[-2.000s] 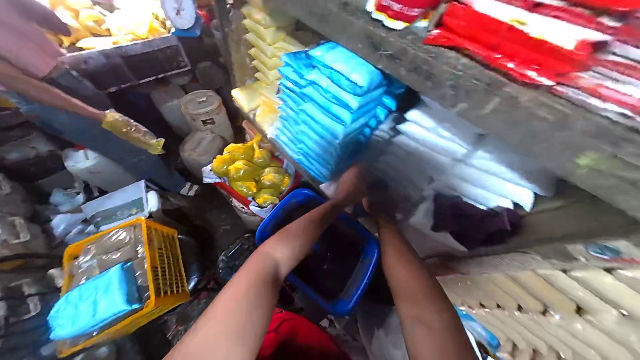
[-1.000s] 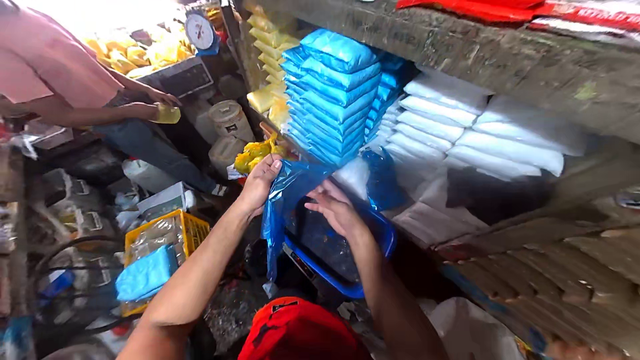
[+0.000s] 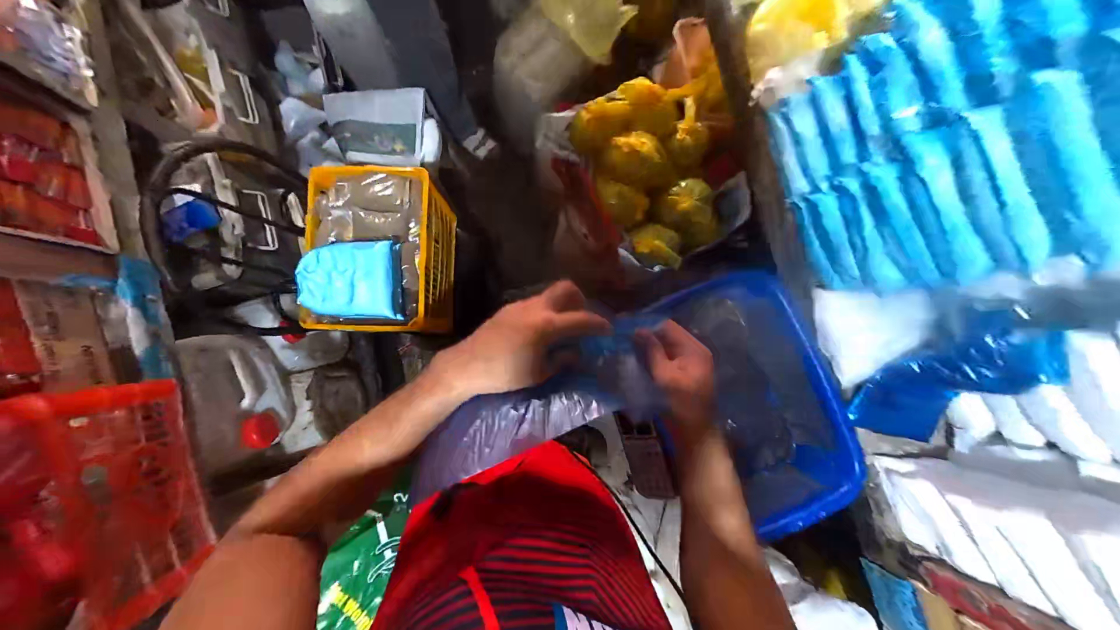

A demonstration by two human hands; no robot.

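Note:
Both hands hold a thin blue plastic bag near the middle of the view. My left hand grips its left side, the fingers partly blurred. At its right side, my right hand pinches the plastic between thumb and fingers. The lower part of a filled, purplish bag shows between my left forearm and my red striped clothing. Right beside my right hand stands a blue plastic basin with dark, translucent contents that I cannot make out.
A yellow crate holds clear packets and a light blue packet. Tied yellow bags fill a container ahead. Blue packets and white packets are stacked at right. A red crate and plastic jugs stand at left.
The view has turned down and left. One second ago the blue bag hung stretched between my hands over the basin's left side; now it is bunched closer to my body, with the purplish bulk below.

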